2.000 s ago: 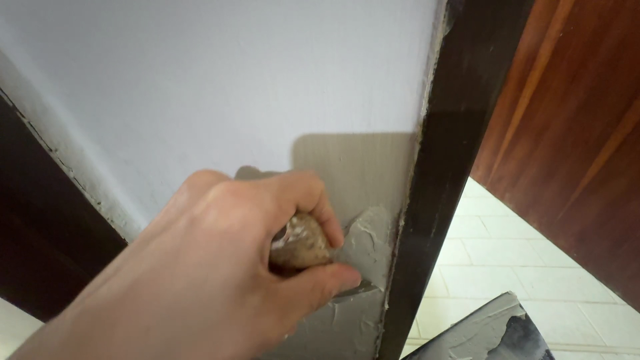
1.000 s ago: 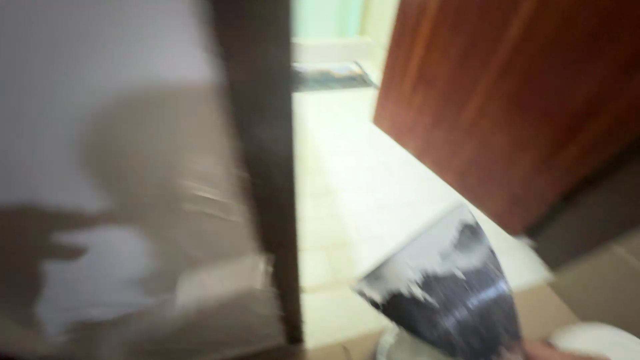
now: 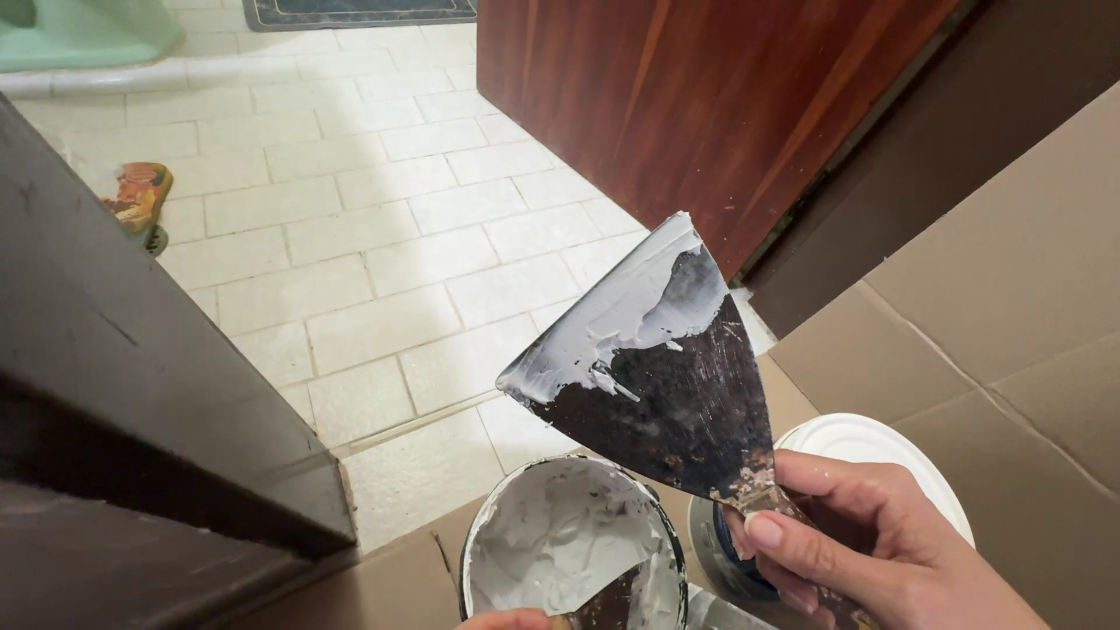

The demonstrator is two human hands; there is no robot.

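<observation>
My right hand (image 3: 862, 534) grips the handle of a wide putty knife (image 3: 656, 385), whose dark, rust-marked blade points up and left. Grey-white putty coats the blade's edge. At the bottom, only the fingers of my left hand (image 3: 512, 619) show, closed on the handle of a smaller putty knife (image 3: 612, 599). Its blade is over the mouth of an open bucket of putty (image 3: 560, 525), and part of it is in front of the putty. The end of its handle is cut off by the frame.
Behind my right hand stands a container with a white lid (image 3: 862, 437). A dark door frame (image 3: 175, 350) rises at left and a reddish wooden door (image 3: 700, 105) stands ajar. Cardboard (image 3: 1006, 350) covers the right side. White tiles (image 3: 420, 245) lie beyond.
The view has swung from the wall to the floor and bucket. My left hand, on the wall two seconds ago, is at the bucket. My right hand and the wide knife show more fully.
</observation>
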